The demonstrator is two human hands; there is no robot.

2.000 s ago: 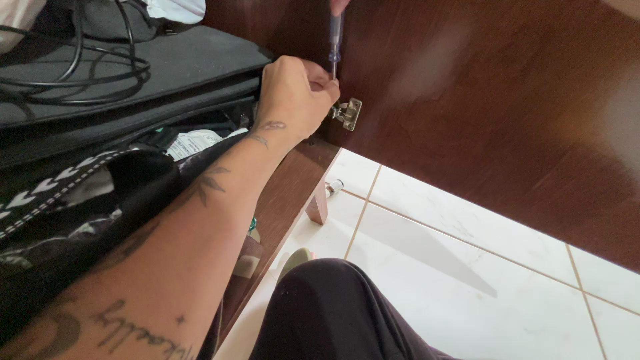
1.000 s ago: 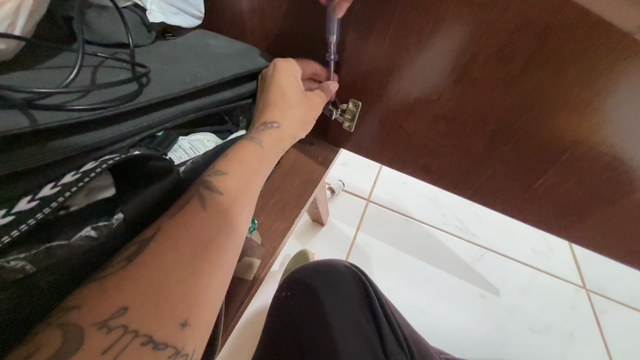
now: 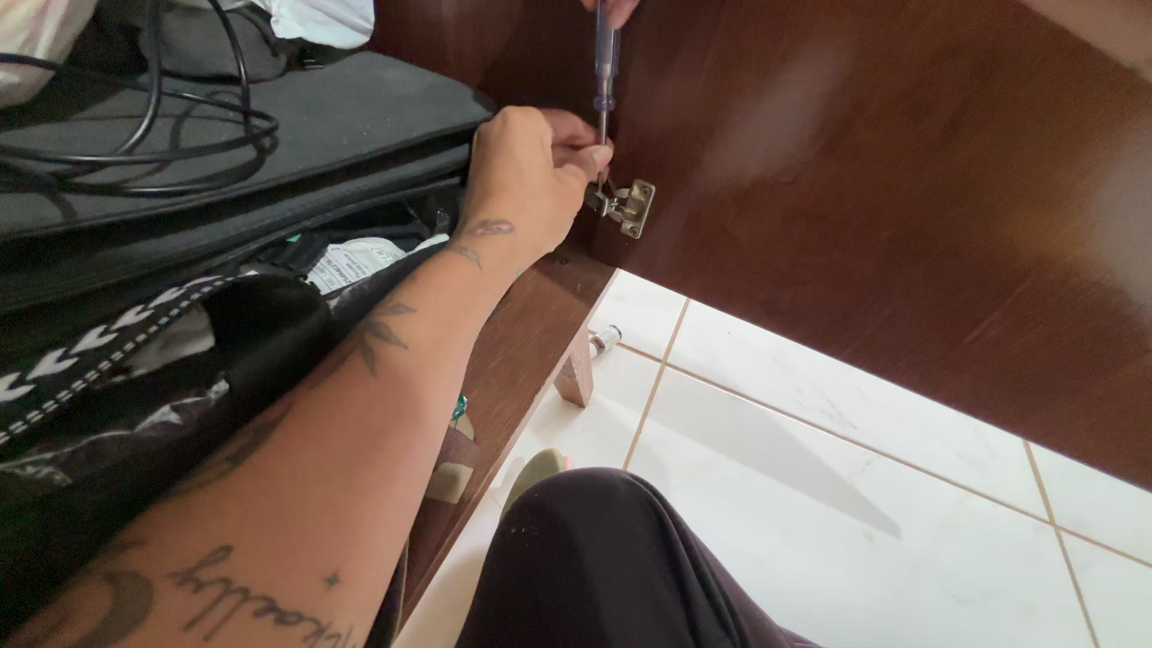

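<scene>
My left hand (image 3: 531, 171) reaches to the cabinet hinge, its thumb and fingers pinched around the thin shaft of a screwdriver (image 3: 605, 90) near the tip. At the top edge, the fingertips of my right hand (image 3: 615, 9) hold the screwdriver's translucent purple handle; the rest of that hand is out of view. The screwdriver stands upright in the picture, its tip at the metal hinge (image 3: 637, 209), which is fixed to the dark brown wooden door (image 3: 855, 180). My left fingers partly hide the hinge arm.
On the left lie a black fabric case (image 3: 342, 126), a looped black cable (image 3: 135, 160) and a bag with a white-patterned strap (image 3: 117, 346). The cabinet's wooden edge (image 3: 531, 360) runs below my left forearm. My knee (image 3: 603, 549) is above the white tiled floor (image 3: 747, 450).
</scene>
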